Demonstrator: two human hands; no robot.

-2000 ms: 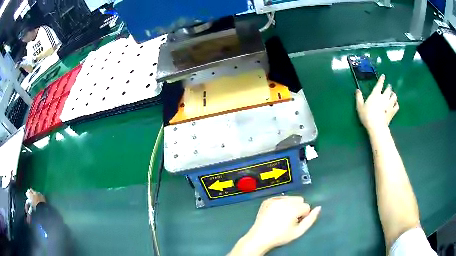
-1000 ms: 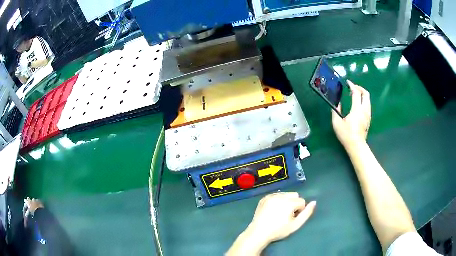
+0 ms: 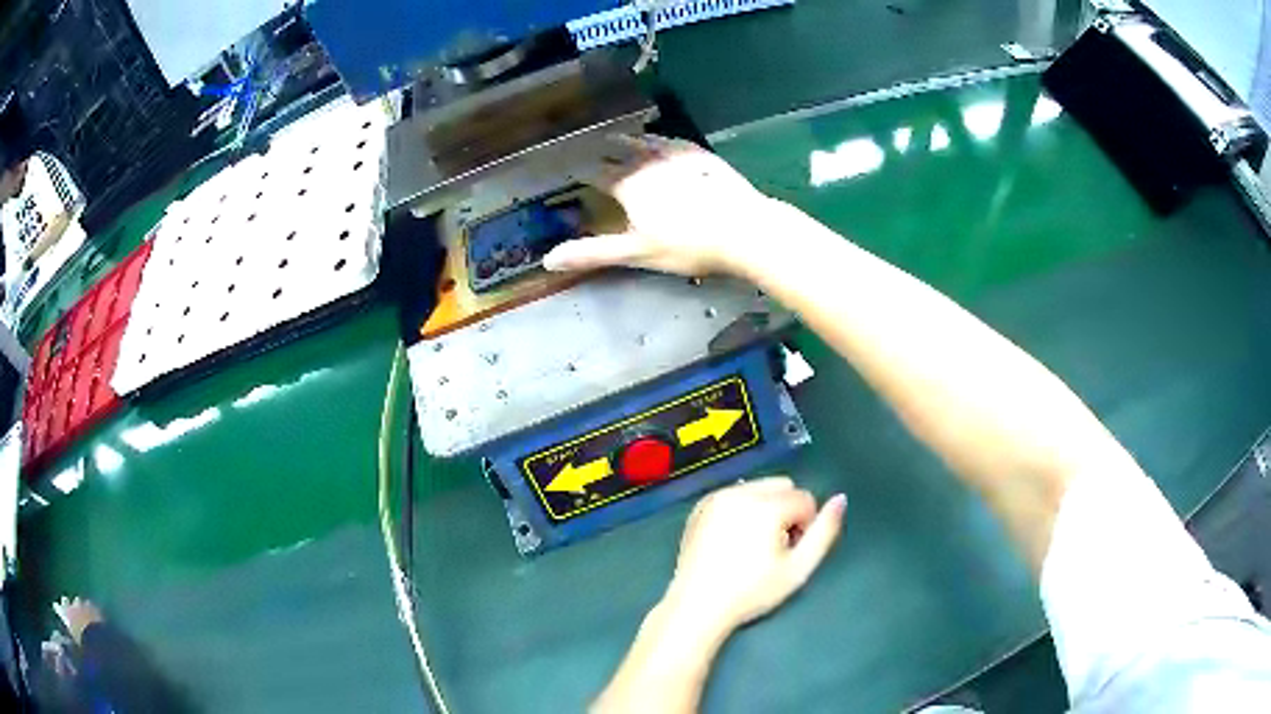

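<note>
The phone unit (image 3: 519, 240) lies on the pale pad of the orange-edged fixture (image 3: 443, 310), camera end to the left, under the raised press head (image 3: 519, 133). My right hand (image 3: 669, 209) is over the right end of the phone unit, thumb and fingers around it; its right part is hidden. My left hand (image 3: 750, 547) is loosely curled and empty, in front of the blue press base (image 3: 662, 481) with its red button (image 3: 645, 459). The silver base plate (image 3: 586, 356) lies between the fixture and the press base.
A white perforated tray (image 3: 265, 237) and a red tray (image 3: 87, 356) are left of the press. A yellow-green cable (image 3: 392, 530) runs down beside the base. A black box (image 3: 1136, 119) is at upper right. Another person (image 3: 39, 216) is at the left edge; a hand shows lower left.
My right hand has carried the phone unit from the green surface on the right, leftward into the fixture. My left hand stays curled by the base. The view has shifted.
</note>
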